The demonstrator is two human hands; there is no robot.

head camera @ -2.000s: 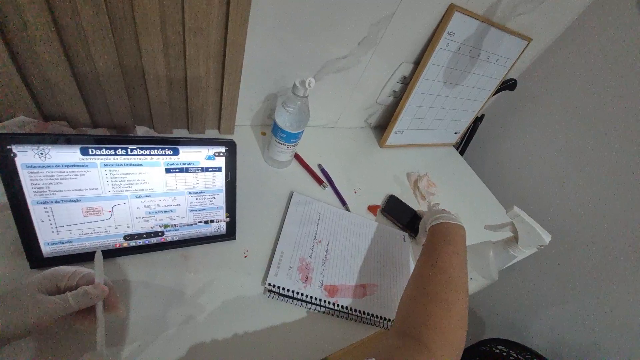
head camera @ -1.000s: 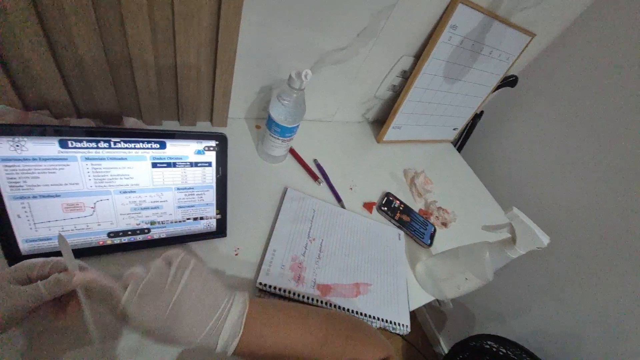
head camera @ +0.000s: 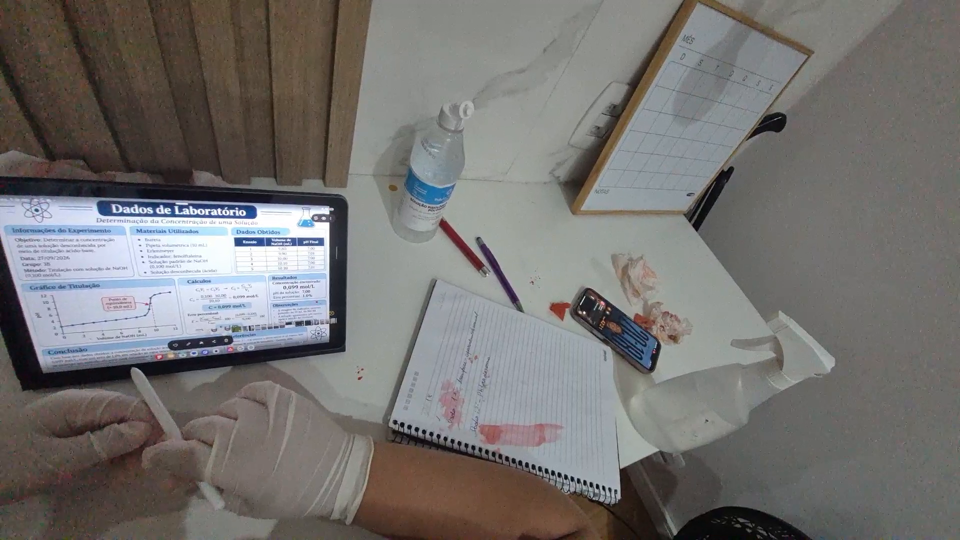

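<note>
Both hands wear pale, thin gloves. My right hand (head camera: 262, 450) grips a white stylus-like stick (head camera: 156, 403) below the tablet. My left hand (head camera: 82, 435) is beside it at the lower left, its fingertips close to the stick; whether they hold it is unclear. Above the hands a black-framed tablet (head camera: 340, 300) shows a page with a graph and tables. Right of my right hand lies a spiral notebook (head camera: 525, 360) with handwriting and red smears. A phone (head camera: 616, 330) with a lit screen lies beyond the notebook's upper right corner.
A clear plastic bottle (head camera: 431, 180) stands near the wall, by a red pen (head camera: 465, 247) and a purple pen (head camera: 499, 274). Crumpled stained tissues (head camera: 636, 279) lie beside the phone. A spray bottle (head camera: 690, 405) is at the right table edge. A framed calendar board (head camera: 690, 112) leans at the wall.
My right hand was at the phone, then moved left to the stick near my left hand. The phone's screen, dark at first, is now lit. Earlier my left hand held the stick.
</note>
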